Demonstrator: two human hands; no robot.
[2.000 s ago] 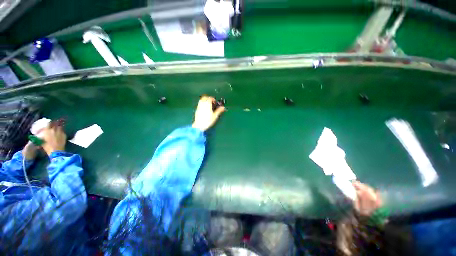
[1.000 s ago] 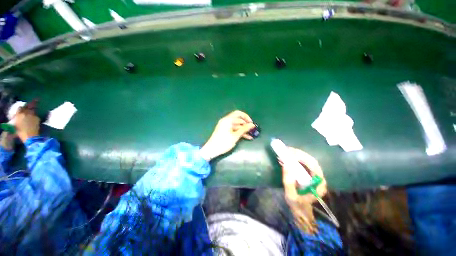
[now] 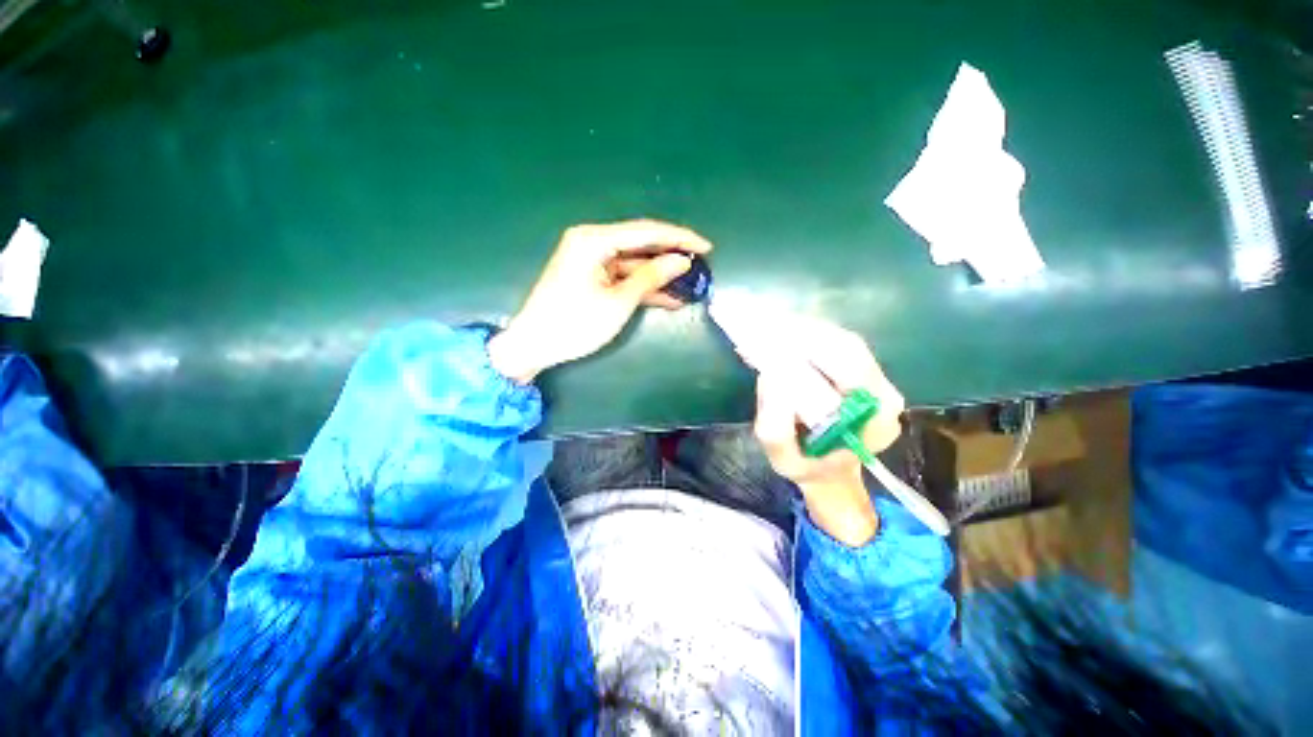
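Note:
My bare left hand (image 3: 598,288) pinches a small black round part (image 3: 691,279) between thumb and fingers, above the near part of the green belt. My bare right hand (image 3: 828,392) holds a whitish glue syringe (image 3: 742,328) with a bright green cap (image 3: 845,426) at its rear. A pale air hose (image 3: 907,498) trails from the cap. The syringe's narrow tip points up and left at the black part, very close to it; whether they touch I cannot tell.
Crumpled wiping paper (image 3: 968,180) lies on the belt (image 3: 432,173), right of my hands. A ribbed row of white strips (image 3: 1227,166) lies farther right. Another black part (image 3: 153,45) is far left, near a white paper piece (image 3: 22,268). A cardboard box (image 3: 1066,482) is below right. Blue sleeves show both sides.
My left hand came back from the far belt with the black part. My right hand left the paper and now holds the syringe; syringe tip and part have come together. The view has tilted down.

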